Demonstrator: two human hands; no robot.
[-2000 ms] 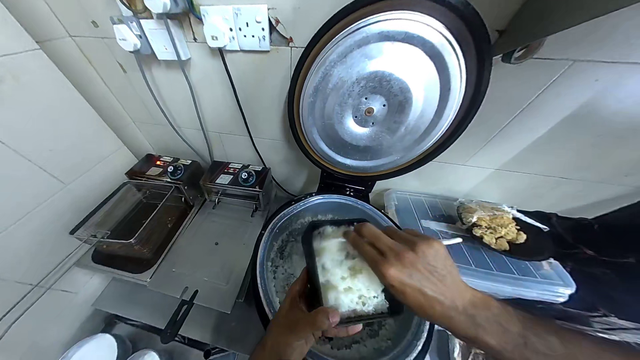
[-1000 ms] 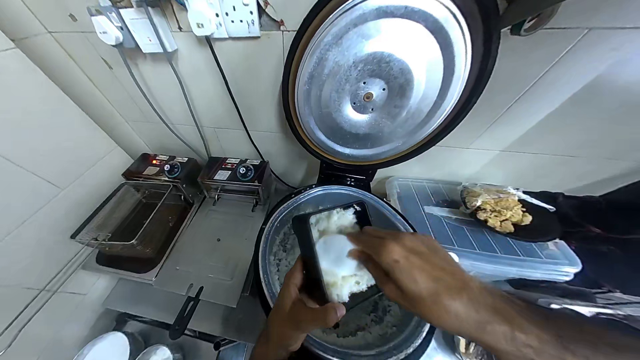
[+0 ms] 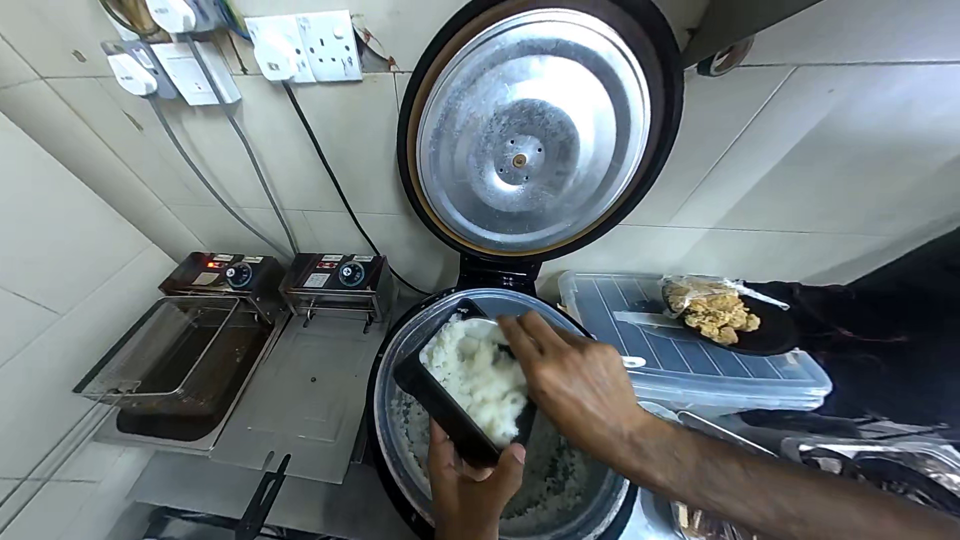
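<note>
My left hand grips the lower end of a black plastic container, which is tilted over the open rice cooker. White cooked rice fills much of the container. Over the container's right side reaches my right hand, its fingertips at the top of the rice beside a whitish rounded edge, perhaps a scoop; what it holds is mostly hidden. Some rice lies in the bottom of the cooker. The cooker's round metal lid stands raised behind.
Left of the cooker are a deep fryer with a wire basket and a covered fryer, with black tongs in front. To the right, fried food pieces on a black plate rest by a lidded plastic box. Sockets with cables line the wall.
The container has turned and tilted between my hands. A second ago a white rounded thing lay over the rice's middle under my right fingers; now it shows only near the upper end.
</note>
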